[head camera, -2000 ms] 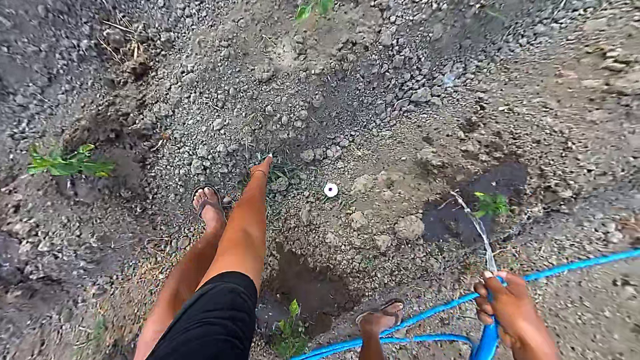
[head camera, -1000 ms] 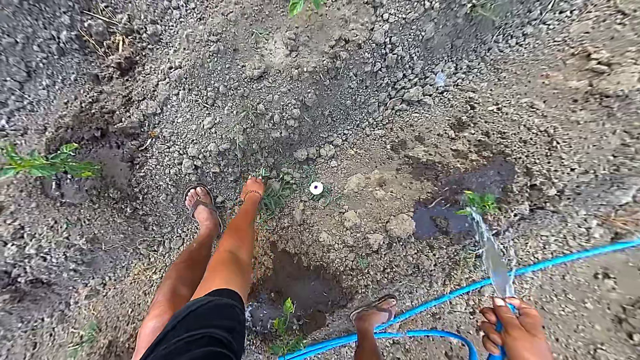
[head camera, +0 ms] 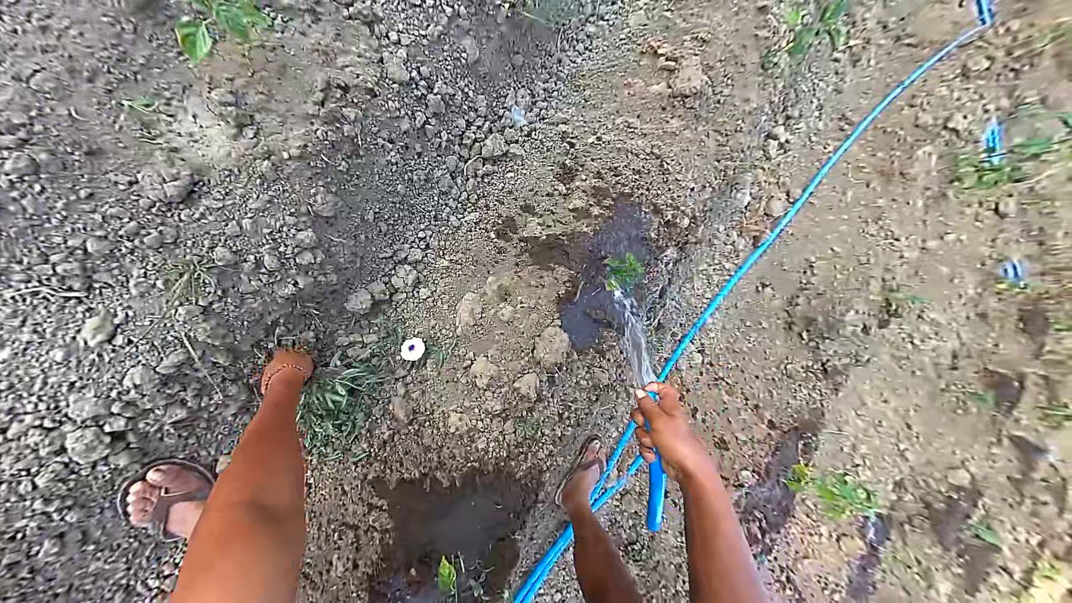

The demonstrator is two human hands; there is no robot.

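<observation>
My right hand grips a blue hose near its open end, with the thumb at the outlet. Water pours from it onto the base of a small green plant, which stands in dark, wet soil. My left hand, with a thin band at the wrist, hangs low at the left beside a tuft of grass. Its fingers are mostly hidden, so whether it holds anything cannot be told. Right of that tuft lies a small white round thing with a dark centre.
A long blue hose line crosses the cloddy soil beside my sandalled right foot. My left foot is at the lower left. A muddy puddle lies between the feet; more seedlings grow around.
The view has shifted to the right. My right hand is nearer the watered plant than a second ago. The water stream has grown wider than it was two seconds ago.
</observation>
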